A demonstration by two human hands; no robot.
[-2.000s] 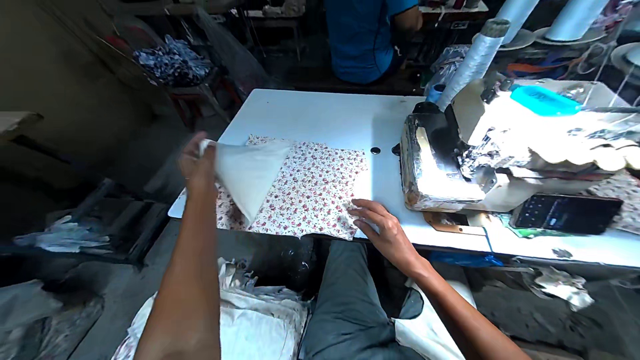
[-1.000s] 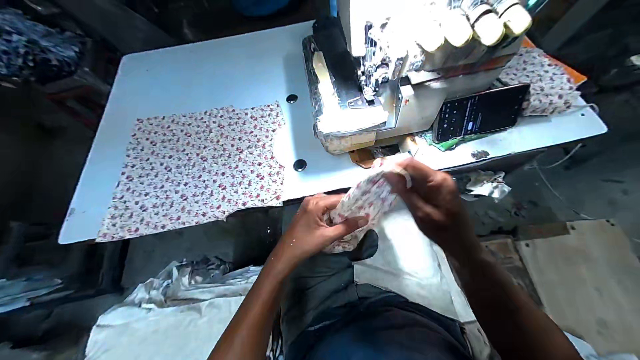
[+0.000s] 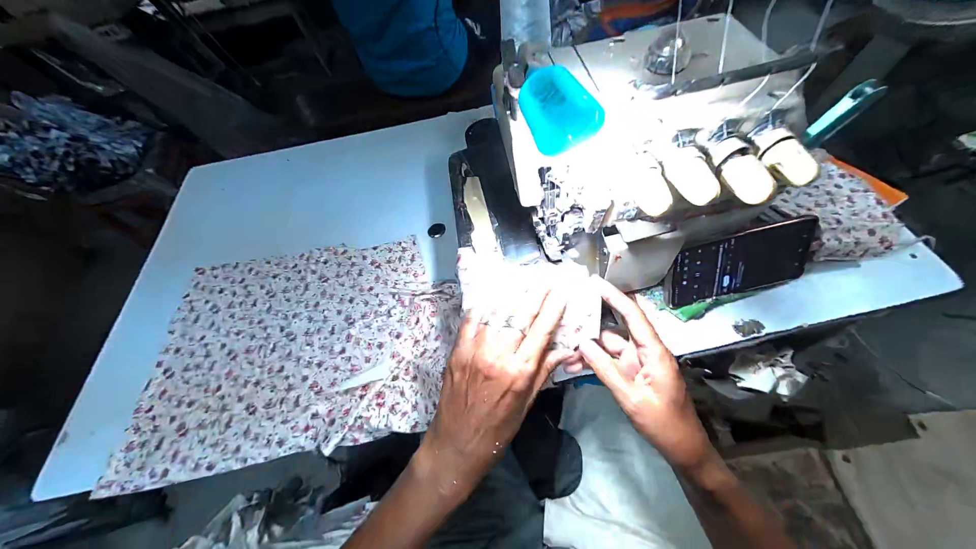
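Floral-print fabric lies spread on the white table, its right part wrinkled near the sewing machine. A brightly lit piece of the fabric is at the front of the overlock sewing machine, just below its needle area. My left hand presses flat on this piece with its fingers spread. My right hand pinches the right edge of the same piece between thumb and fingers. Glare hides the fabric's edge near the presser foot.
A smartphone leans at the machine's right front. More floral fabric lies behind it. A blue plastic lid or dish rests on the machine. White cloth covers my lap. A person in blue sits beyond the white table.
Both hands have moved from above my lap, where they held a bunched floral piece, to the machine's front. The fabric there now lies flatter. The view has shifted.
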